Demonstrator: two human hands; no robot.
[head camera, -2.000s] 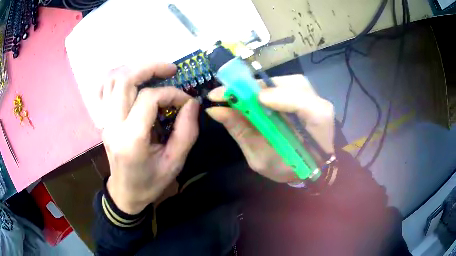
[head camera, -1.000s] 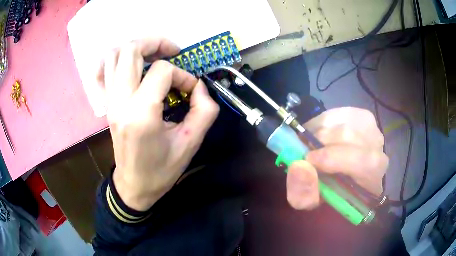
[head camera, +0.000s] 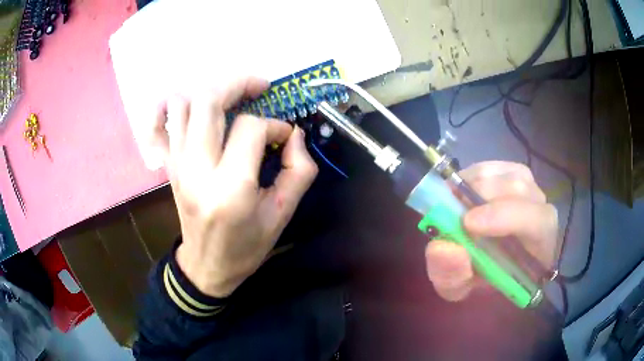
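Observation:
My right hand (head camera: 494, 225) grips the green and clear handle of the soldering iron (head camera: 480, 247). Its metal barrel points up-left, and the bent solder feed tube (head camera: 385, 113) curves to the tip over the circuit board strip (head camera: 300, 88). My left hand (head camera: 229, 176) lies over the strip's left part, with thumb and forefinger pinched at its front edge. Something tiny and yellowish shows at the fingertips, too small to name. Round pale components (head camera: 326, 131) sit along the strip's front edge. The strip lies at the front of the white pad (head camera: 282, 35).
A pinkish-red mat (head camera: 85, 141) on the left bears loose yellow components (head camera: 32, 131), tweezers (head camera: 14, 180) and black knobbly strips (head camera: 41, 25). Black cables (head camera: 589, 141) loop at the right. The tan worktop (head camera: 487, 35) has dark marks.
The iron first swung down-right, uncovering the strip, with my right hand shifting along it. Since then, the iron and both hands have moved slightly right. My left fingers stay pinched by the strip.

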